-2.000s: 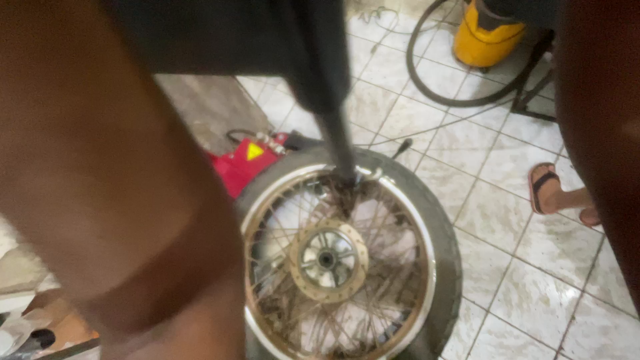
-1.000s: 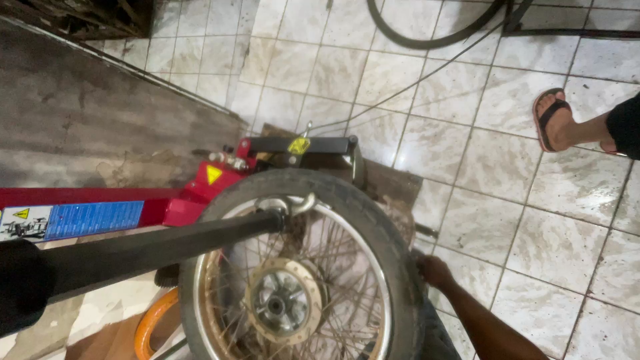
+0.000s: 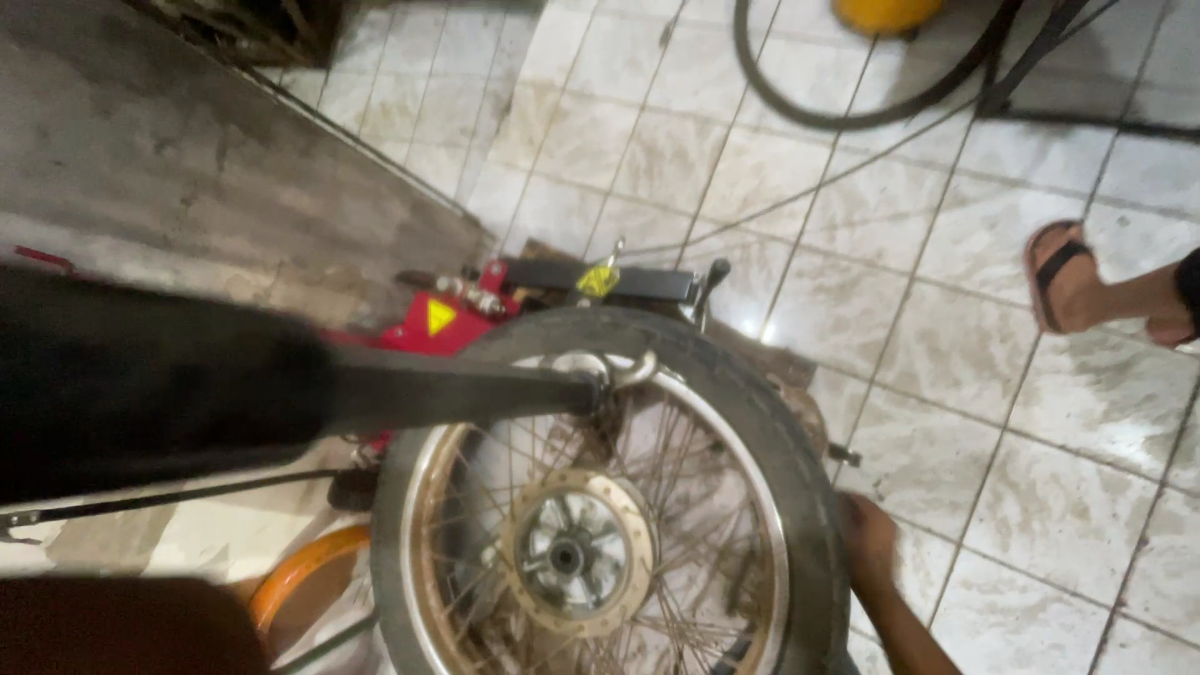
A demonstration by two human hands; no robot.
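Observation:
A spoked motorcycle wheel with its tyre [image 3: 806, 469] lies on a red tyre-changing machine [image 3: 422, 323]. At the tyre's right edge is my right hand [image 3: 867, 539], against the outer side, its fingers partly hidden. A dark bar [image 3: 450, 392] comes in from the left, its end over the rim beside a curved metal hook [image 3: 633, 370]. The wheel hub [image 3: 567, 558] with its disc faces up. My left hand is not seen; a blurred brown limb fills the lower left corner.
An orange ring [image 3: 305, 572] lies left of the wheel. A black hose [image 3: 844, 122] loops over the tiled floor near a yellow container [image 3: 886, 11]. A person's sandalled foot [image 3: 1069, 277] stands at the right. A grey slab [image 3: 216, 159] fills the upper left.
The dark bar, steeply slanted over the wheel two seconds ago, now lies nearly level from the left. My right hand came into view at the tyre one second ago and is still there. The view has shifted.

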